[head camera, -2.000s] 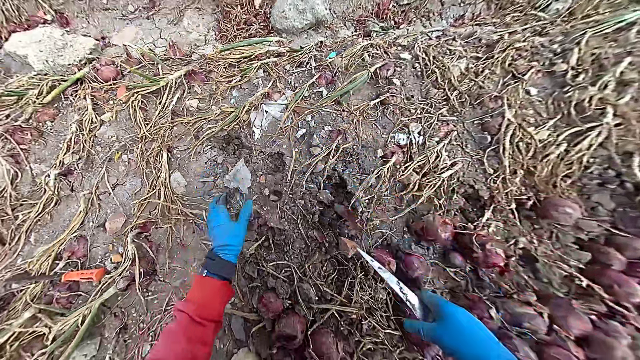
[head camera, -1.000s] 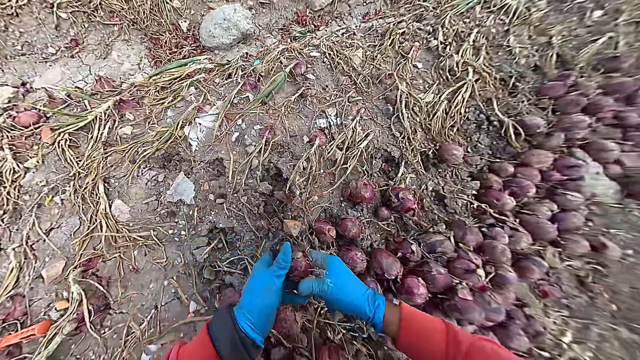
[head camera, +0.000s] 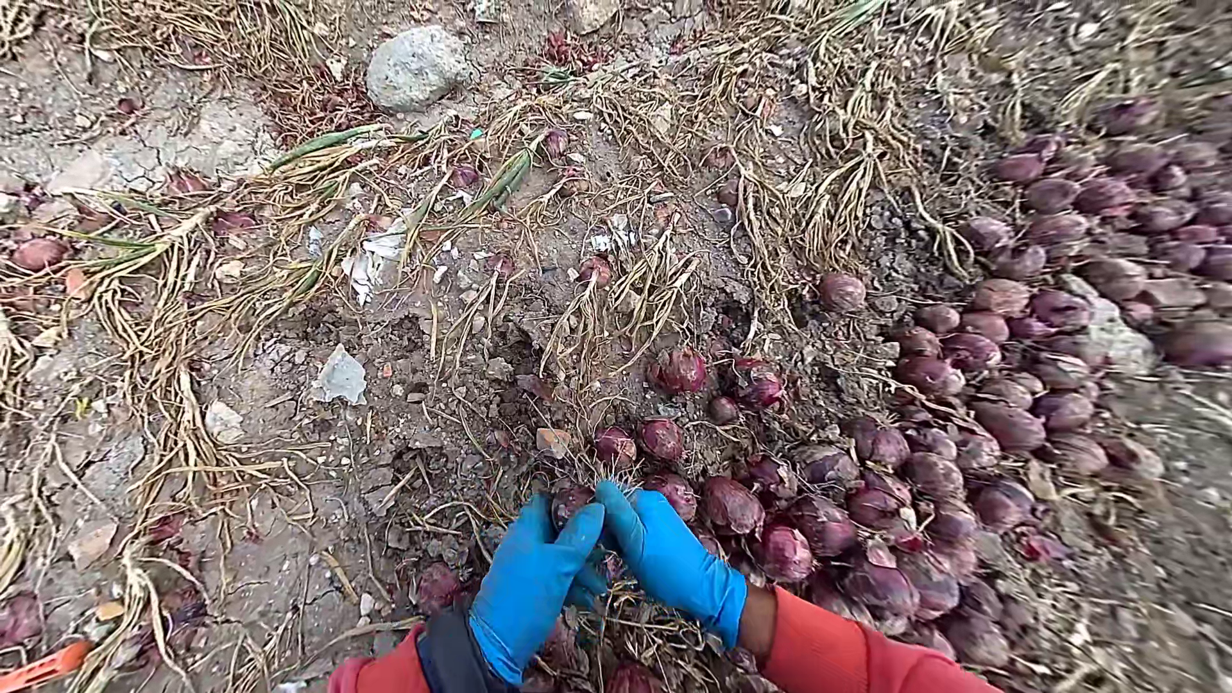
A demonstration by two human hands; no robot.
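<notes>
Both hands wear blue gloves and meet at the bottom middle, above the soil. My left hand holds a small red onion between thumb and fingers. Close against it, my right hand has its fingertips at the onion's pale roots; whether it also holds a blade cannot be seen. Dry onion stalks hang and lie beneath both hands. Loose red onions lie just right of and beyond the right hand.
A large heap of red onions spreads along the right. Dry stalks cover the ground at left. A grey rock lies at the top, a flat pale stone left of centre. An orange plastic object is at the bottom left corner.
Two seconds ago my hands were apart, the left reaching over soil and the right holding a knife. They have come together at an onion, where they stay. The view has shifted towards the heap.
</notes>
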